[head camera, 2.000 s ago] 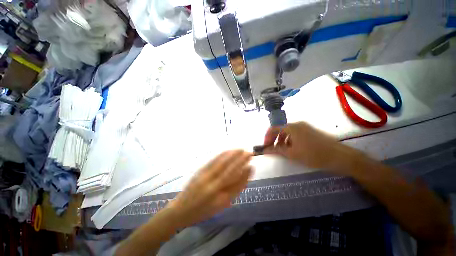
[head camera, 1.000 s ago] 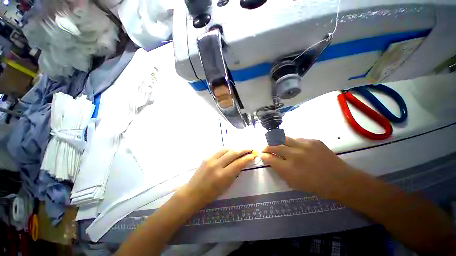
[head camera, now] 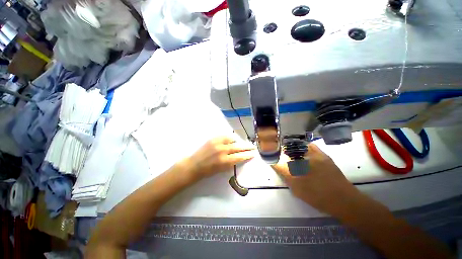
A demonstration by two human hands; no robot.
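The white sewing machine head (head camera: pixel 364 55) fills the upper right, with its long metal take-up cover (head camera: pixel 264 116) above the work spot. My left hand (head camera: pixel 220 156) lies left of the needle area, fingers pointing right. My right hand (head camera: pixel 315 177) is right of it, partly behind the dark ribbed knob (head camera: pixel 298 157). The fingertips nearly meet below the cover. Glare and the machine head hide the needle and any cloth between them, so I cannot tell what either hand grips.
Stacked white strips (head camera: pixel 99 169) and a tied white bundle (head camera: pixel 76 134) lie at left, beside blue-grey fabric (head camera: pixel 30 121). Scissors with red (head camera: pixel 389 154) and blue handles lie right. A small brown-metal tab (head camera: pixel 238 186) and a measuring tape (head camera: pixel 243 234) are nearer the front.
The view has shifted, with the machine head now larger and lower over the fingertips. The long white strip at the table's front left no longer shows there. The brown-metal tab is now uncovered.
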